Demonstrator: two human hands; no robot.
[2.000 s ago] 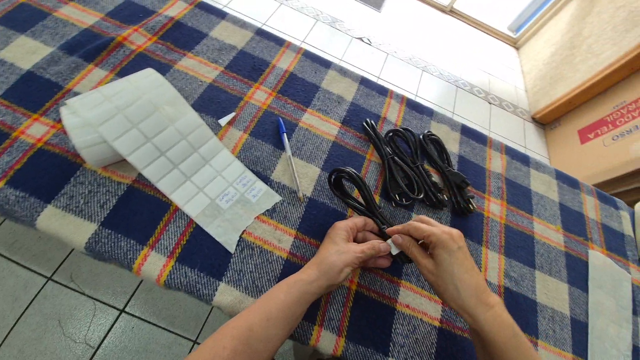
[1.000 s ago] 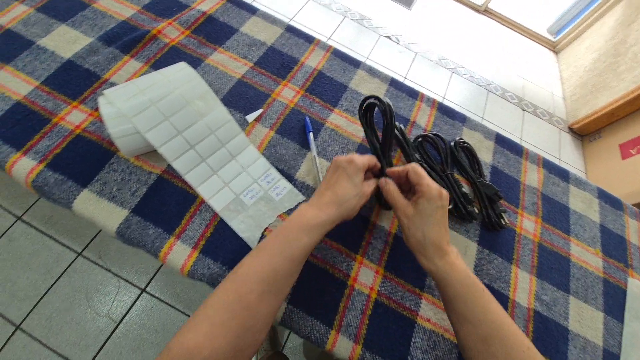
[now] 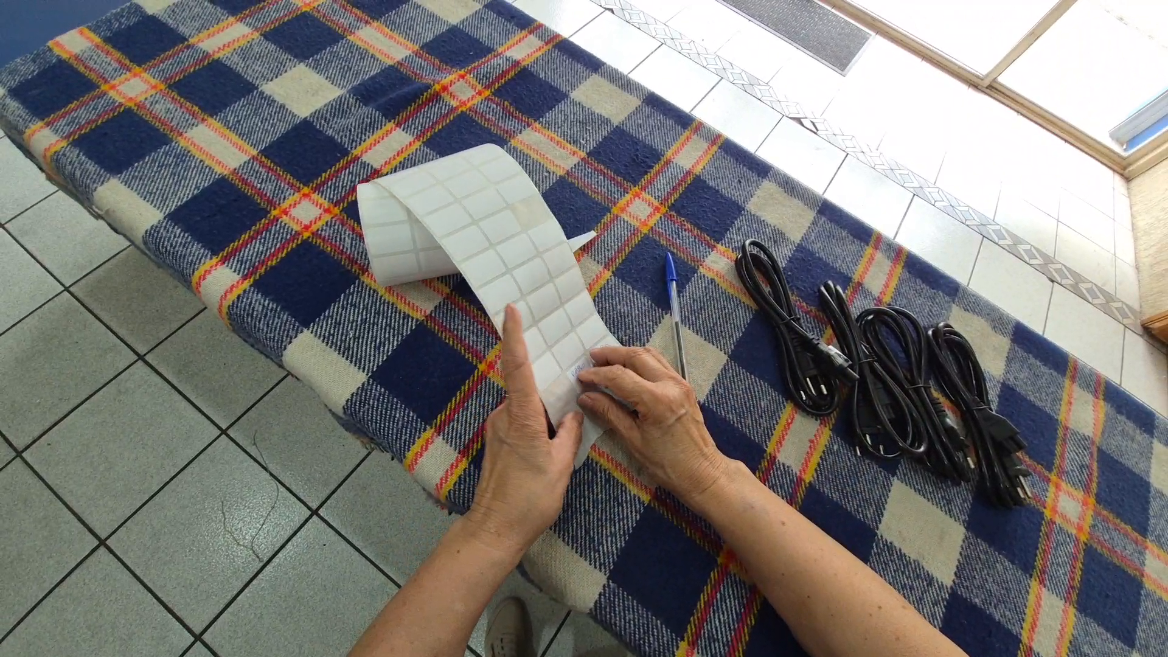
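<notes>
A curling strip of white adhesive labels (image 3: 511, 228) lies on the plaid blanket, its lower end between my hands. My left hand (image 3: 529, 447) holds the strip's left edge, thumb near the end and index finger along the side. The fingertips of my right hand (image 3: 652, 411) are on a label near the end that bears handwriting; whether they pinch it is hidden. A blue-capped ballpoint pen (image 3: 675, 310) lies just right of the strip. Further right rest several bundled black power cords (image 3: 789, 328), side by side, with their plugs toward the lower right.
A plaid blanket (image 3: 347, 365) covers the table. A small white paper scrap (image 3: 582, 240) pokes out beside the strip. Grey floor tiles (image 3: 119, 447) run along the near edge, with a shoe (image 3: 508, 628) below. Beyond the far edge are pale tiles and a window frame (image 3: 995, 73).
My hands have left the black cord they were holding and moved left to the label strip. That cord now lies beside the other bundles. The view has shifted left.
</notes>
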